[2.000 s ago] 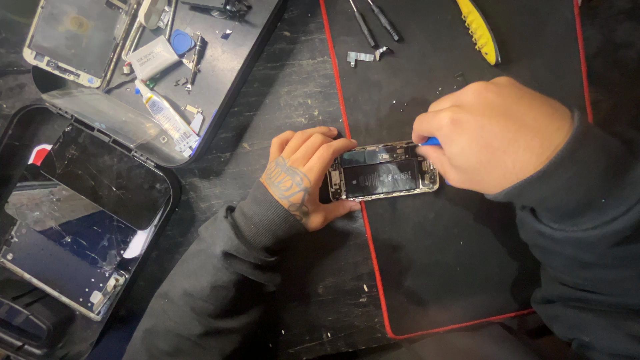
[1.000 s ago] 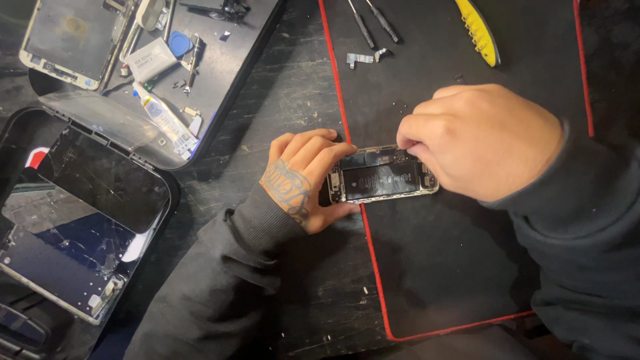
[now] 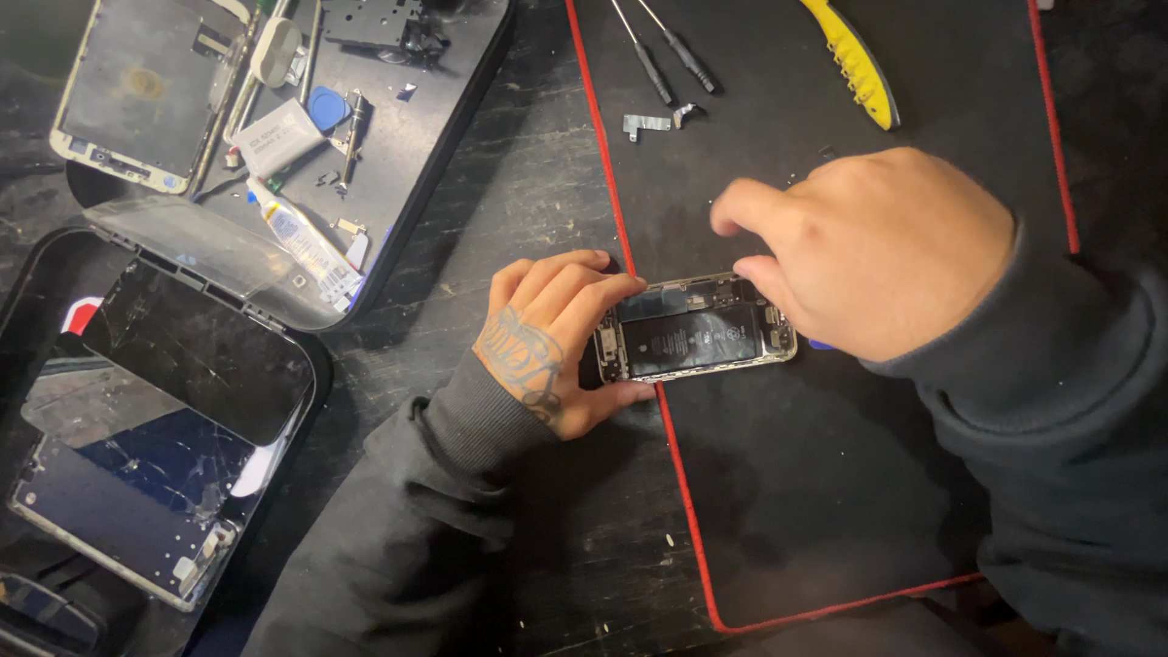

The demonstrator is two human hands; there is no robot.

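Note:
An opened smartphone (image 3: 698,330), its black battery and inner boards exposed, lies across the red edge of the black mat. My left hand (image 3: 561,342) holds its left end, thumb at the lower side and fingers at the upper. Over the phone's upper right corner is my right hand (image 3: 849,251), index finger raised and apart from the thumb. A bit of a blue tool (image 3: 821,346) shows beneath the right hand; most of it is hidden, so how it is held cannot be told.
On the mat (image 3: 821,493) are two small screwdrivers (image 3: 675,59), metal phone brackets (image 3: 646,124) and a yellow-handled tool (image 3: 858,68). At left, a tray (image 3: 420,164) bears a glue tube (image 3: 301,242), a white battery (image 3: 278,139) and parts; an open case (image 3: 315,365) holds cracked screens.
My right index finger has lifted off the phone's upper right area and spread from the thumb. My left hand and the phone have stayed put.

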